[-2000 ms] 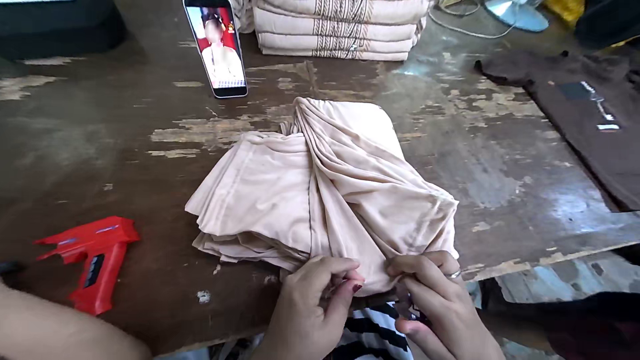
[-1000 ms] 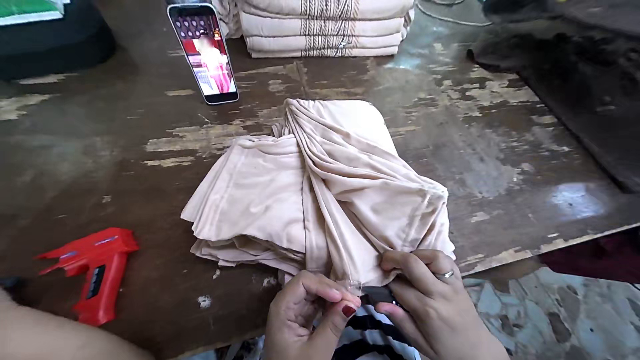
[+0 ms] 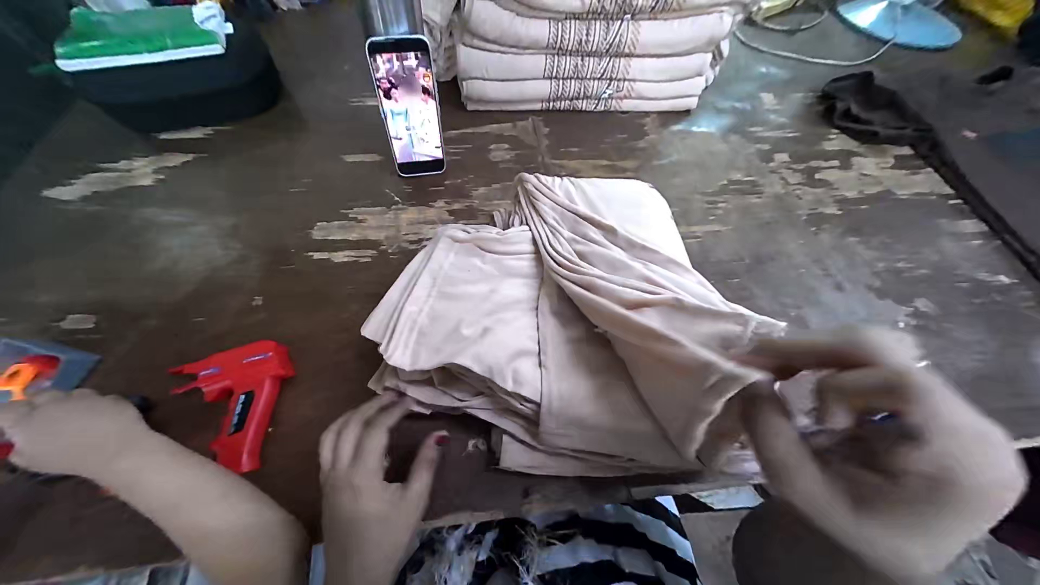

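Note:
A pile of folded beige fabric (image 3: pixel 487 301) lies on the worn wooden table, with a gathered length draped diagonally across it. My right hand (image 3: pixel 877 431), blurred by motion, pinches the edge of that draped fabric (image 3: pixel 650 317) at the lower right; something small and clear shows among its fingers, too blurred to name. At the pile's lower left corner, my left hand (image 3: pixel 378 463) rests with fingers spread, its fingertips near or against the lower layers. A red tagging gun (image 3: pixel 248 398) lies left of my left hand.
Another person's forearm (image 3: pixel 203 496) and hand reach in at the left beside a grey and orange object (image 3: pixel 49 366). A phone (image 3: pixel 409 114) stands upright before a stack of folded beige cloths (image 3: pixel 601 61). Dark fabric (image 3: pixel 975 154) lies right; a black container (image 3: pixel 171 89) stands back left.
My left hand has let go of the fabric's front edge and moved left. My right hand has moved right, drawing the fabric edge outward. The other person's hand has come into view.

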